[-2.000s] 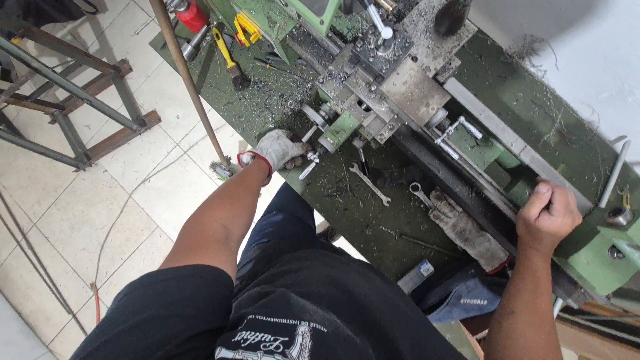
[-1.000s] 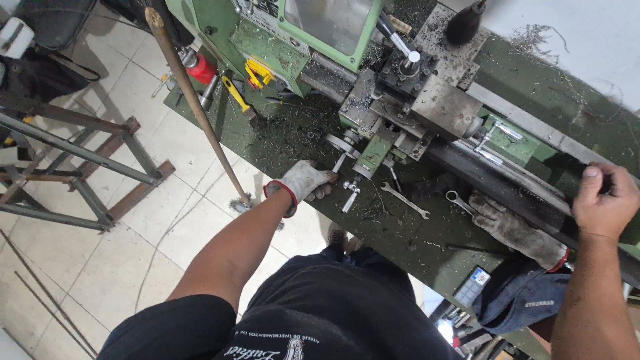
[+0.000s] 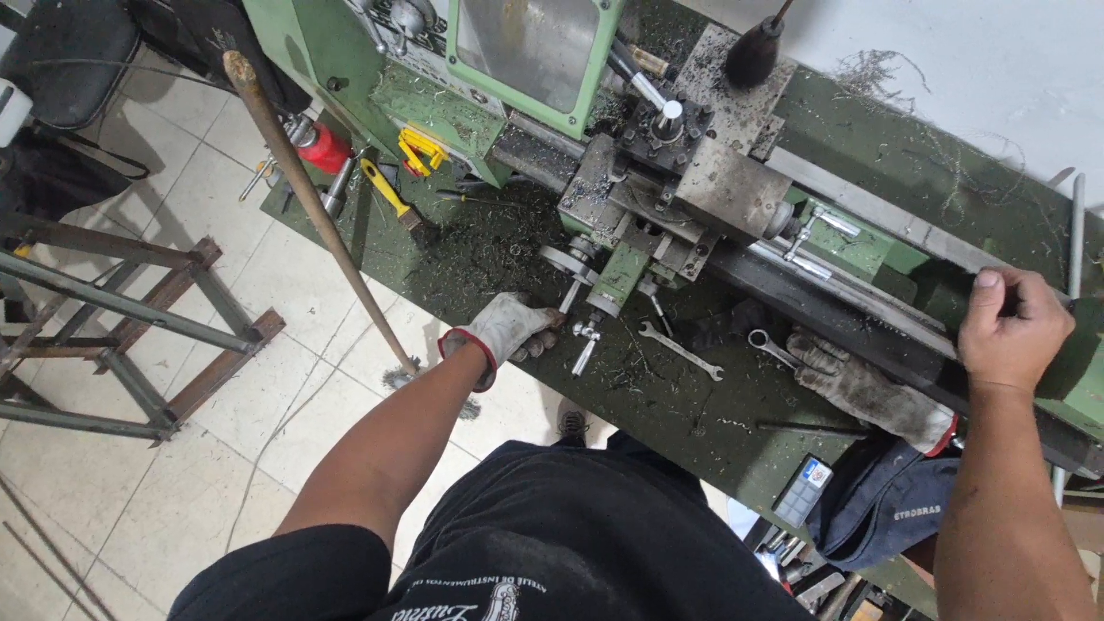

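Note:
My left hand (image 3: pixel 520 328), in a stained white work glove with a red cuff, has its fingers closed around the handle end (image 3: pixel 565 304) of the carriage handwheel (image 3: pixel 571 261) on a green metal lathe. Just right of it is the cross-slide's ball crank (image 3: pixel 586 341). My bare right hand (image 3: pixel 1013 323) lies at the right part of the lathe, thumb over curled fingers; what is under its palm is hidden. Between the hands are the tool post (image 3: pixel 666 129), the tailstock with its levers (image 3: pixel 811 237) and the dark lathe bed (image 3: pixel 828 310).
On the green bench are an open-end wrench (image 3: pixel 681 352), a ring spanner (image 3: pixel 774 348), a loose glove (image 3: pixel 871 392), a yellow-handled brush (image 3: pixel 388 194) and metal chips (image 3: pixel 483 241). A wooden stick (image 3: pixel 319 207) stands left. A metal frame (image 3: pixel 129 319) is on the tiled floor.
The view has shifted and turned, showing more of the headstock side. My left hand stays at the handwheel handle, and my right hand stays at the right part of the lathe.

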